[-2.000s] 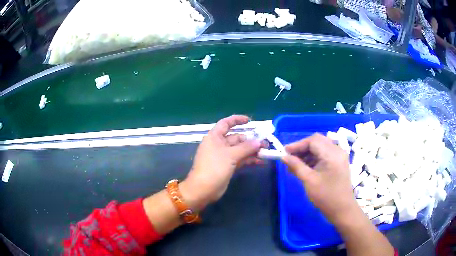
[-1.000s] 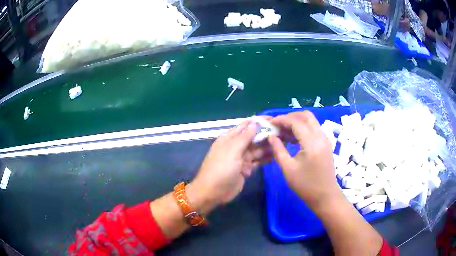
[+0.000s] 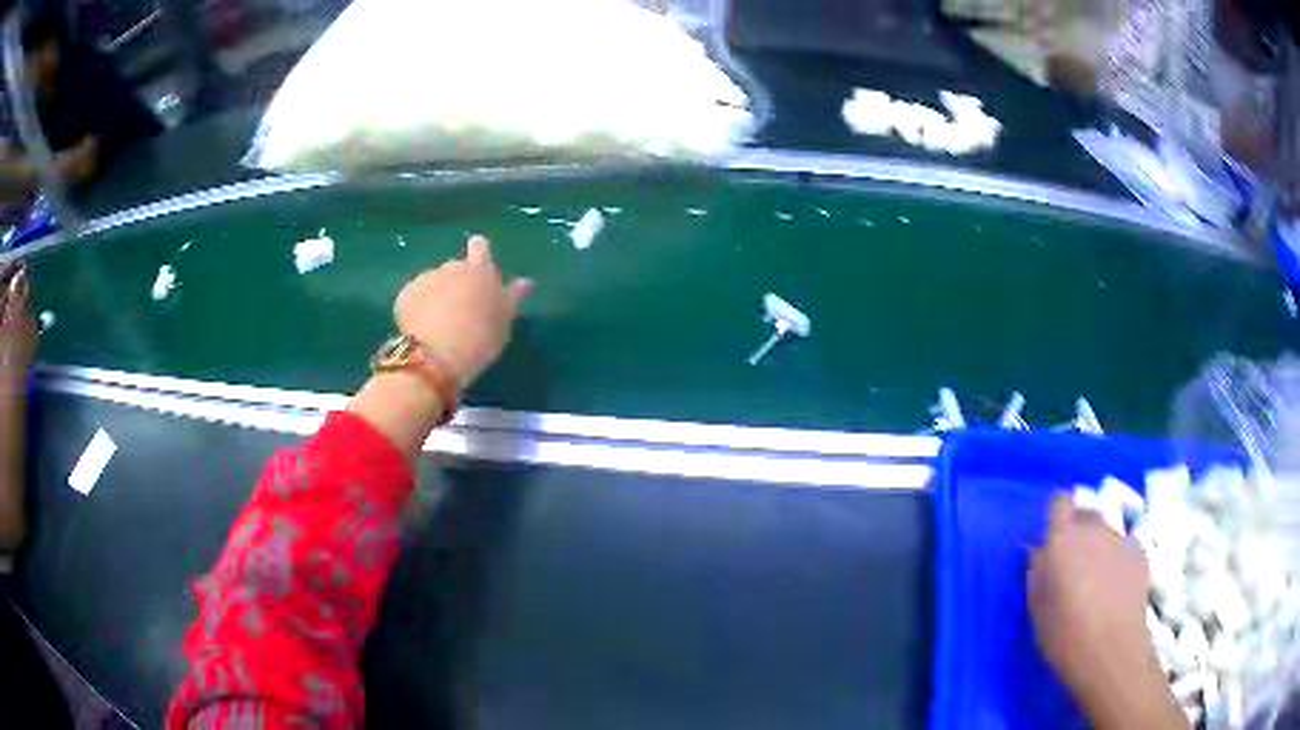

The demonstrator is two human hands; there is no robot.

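Note:
My left hand (image 3: pixel 463 307) is over the green belt (image 3: pixel 656 328), thumb and index finger apart, with nothing seen in it. A stemmed white piece (image 3: pixel 586 228) lies on the belt beyond its fingertips, not touched. Another stemmed unit (image 3: pixel 784 315) lies further right. My right hand (image 3: pixel 1095 592) is over the blue tray (image 3: pixel 984 571), its blurred fingertips at the left edge of the pile of white housings (image 3: pixel 1212 571). Whether it grips one cannot be told.
A large clear bag of white parts (image 3: pixel 499 86) and a loose white pile (image 3: pixel 924 121) lie beyond the belt. Stemmed pieces (image 3: pixel 948 411) sit by the tray's back rim. A white strip (image 3: pixel 93 462) lies on the left bench. Another person's hand (image 3: pixel 17 328) shows at left.
My hands have parted. The left has moved out over the belt and no longer shows the white pieces; the right has moved to the tray's pile. The view has shifted.

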